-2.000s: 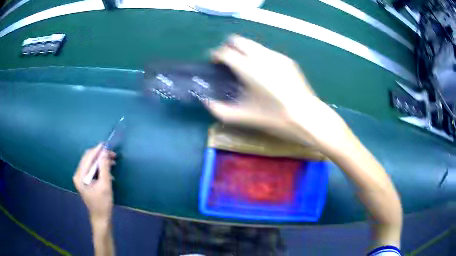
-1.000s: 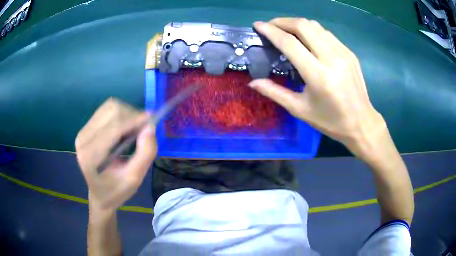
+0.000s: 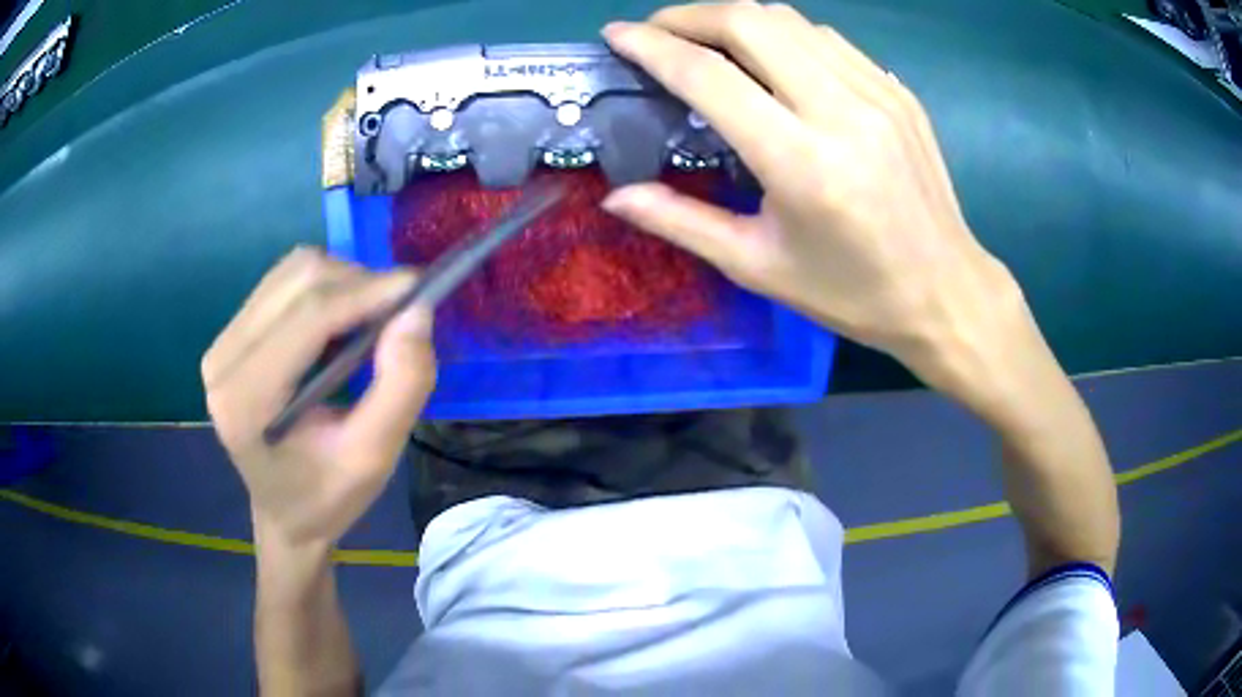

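Note:
The silver-grey carrier jig (image 3: 497, 79) lies along the far edge of the blue scrap bin (image 3: 613, 385), its dark rounded lobes towards me. Small bright wire-wound components (image 3: 567, 158) show at the lobe gaps. My right hand (image 3: 817, 191) grips the jig's right part, fingers on top and thumb at the near side; that end is hidden. My left hand (image 3: 327, 381) holds dark tweezers (image 3: 470, 256) like a pen. Their tip is over the bin, just below the middle component; contact cannot be told. Red wire offcuts (image 3: 593, 283) fill the bin.
A tan bin-edge rest (image 3: 339, 140) shows at the jig's left end. Another jig (image 3: 37, 68) lies at the far left of the green surface (image 3: 177, 177). Part of a machine (image 3: 1199, 30) shows at the top right. My lap is against the bin.
The jig came from the bench onto the bin's far edge in my right hand. My left hand brought the tweezers over the bin, and their tip has since moved up towards the middle component.

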